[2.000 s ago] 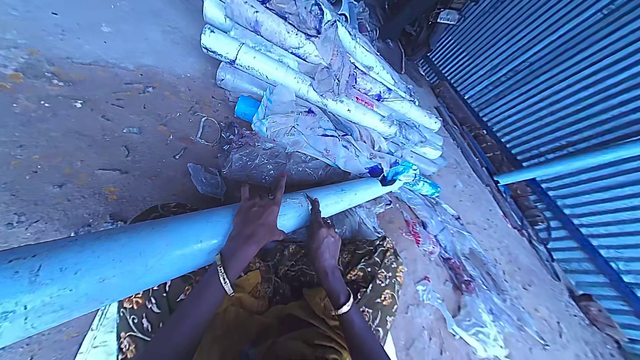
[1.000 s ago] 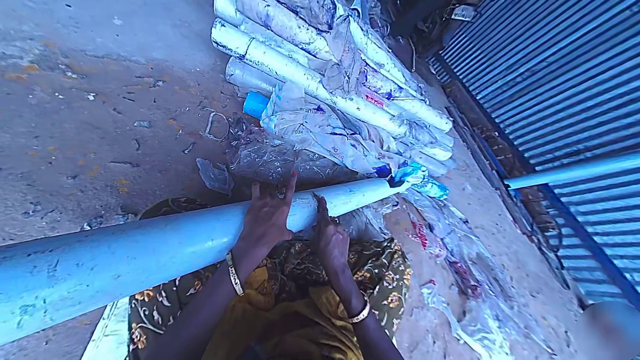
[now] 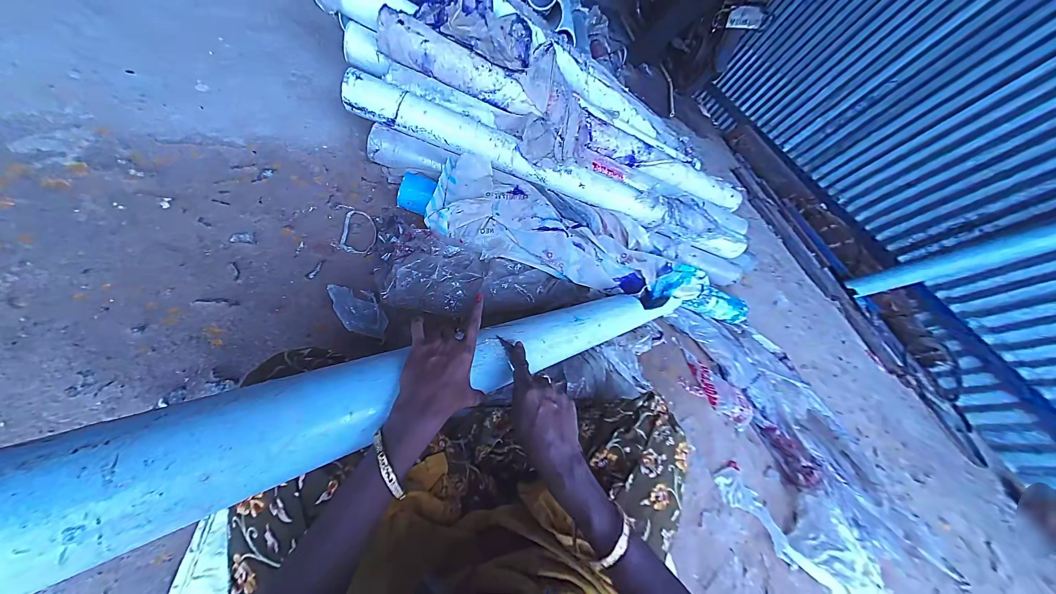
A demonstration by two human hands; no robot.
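A long, pale blue-white pipe (image 3: 280,421) lies across my lap, from the lower left edge toward the centre right. My left hand (image 3: 437,371) rests on the pipe with its fingers spread, the index finger pointing away from me. Just to its right, my right hand (image 3: 540,404) is curled, with a small, thin dark thing at its fingertips that touches the pipe's surface; what it is I cannot tell. The pipe's far end is cut or split open, beside crumpled blue-green plastic (image 3: 701,293).
Several whitish pipes (image 3: 495,140), partly wrapped in stained plastic, are stacked beyond my hands. Clear plastic sheeting (image 3: 792,445) lies on the ground at the right. A corrugated metal wall (image 3: 899,107) and a pale pole (image 3: 957,264) stand at the right.
The dark round shape seen at the lower right edge one second ago now shows only slightly, farther up at the edge. Both hands stay at about the same place on the pipe.
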